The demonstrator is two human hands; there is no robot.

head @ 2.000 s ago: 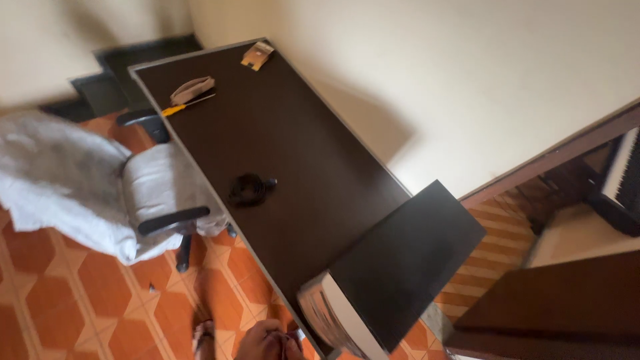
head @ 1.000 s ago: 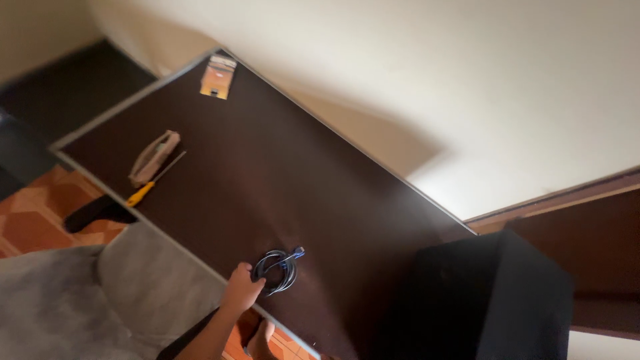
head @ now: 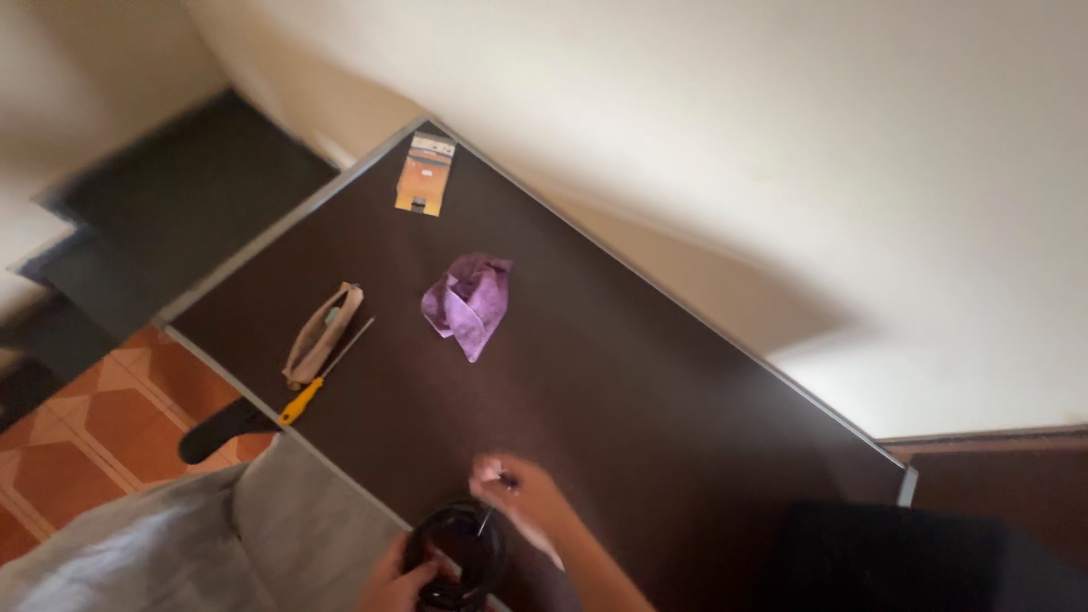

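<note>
Near the bottom of the head view, my left hand (head: 408, 578) grips a coiled black cable (head: 459, 544) over the table's front edge. My right hand (head: 514, 489), just above and to the right of the coil, holds the cable's end, though blur hides its detail. A crumpled purple cloth (head: 469, 304) lies on the dark table (head: 646, 408) beyond my hands. To its left are an open beige pouch (head: 323, 336) and a screwdriver with a yellow handle (head: 302, 402).
An orange and white package (head: 426, 174) lies at the table's far corner. A chair with a grey cover (head: 280, 518) stands against the near edge, its black armrest (head: 225, 429) beside the table. A black box-like object (head: 884, 557) is at the lower right, and a wall runs along the far side.
The purple cloth now lies on the table, where the earlier frames show none. The coil has left the tabletop spot where one hand touched it, and both hands now hold it.
</note>
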